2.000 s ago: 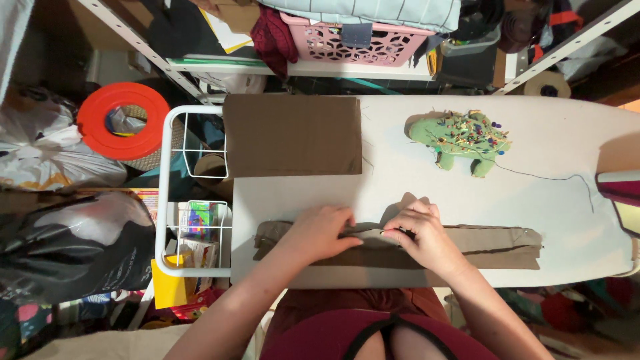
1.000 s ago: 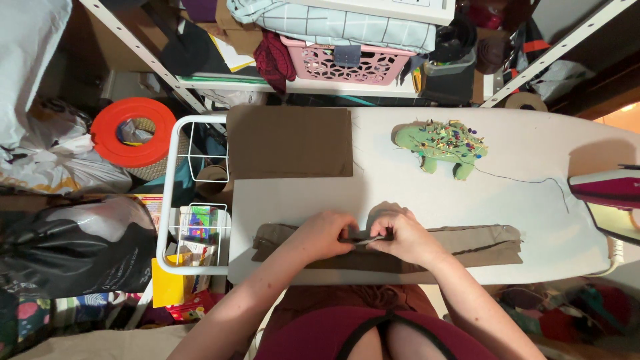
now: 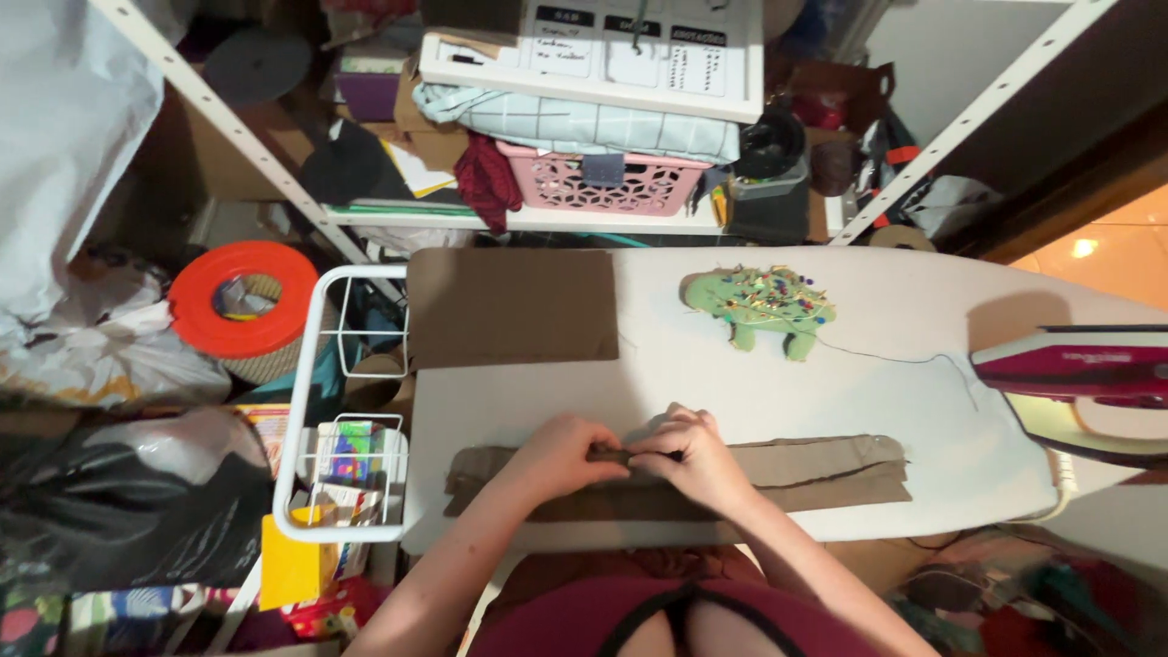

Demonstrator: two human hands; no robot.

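Note:
A long strip of brown fabric point(image 3: 821, 470) lies along the near edge of an ironing board point(image 3: 511, 401), its layers partly folded over. My left hand point(image 3: 570, 456) pinches the fabric near its middle between thumb and fingers. Close beside it, my right hand point(image 3: 689, 456) grips the same raised part, fingertips nearly meeting those of the left. A folded brown cloth point(image 3: 516, 306) lies flat at the board's far left. Toward the far side stands a green animal-shaped pincushion point(image 3: 762, 306) full of pins, a dark thread trailing from it.
An iron point(image 3: 1077, 365) rests at the board's right end. A white wire rack point(image 3: 301, 401) extends from the left end. Behind is a shelf with a pink plastic basket point(image 3: 607, 187); a red ring-shaped lid point(image 3: 245, 298) and plastic bags point(image 3: 137, 511) are at the left.
Both hands stay at the middle of the strip, their fingertips changing hold on the fabric and drawing close together. The view has shifted, showing more of the iron and shelf.

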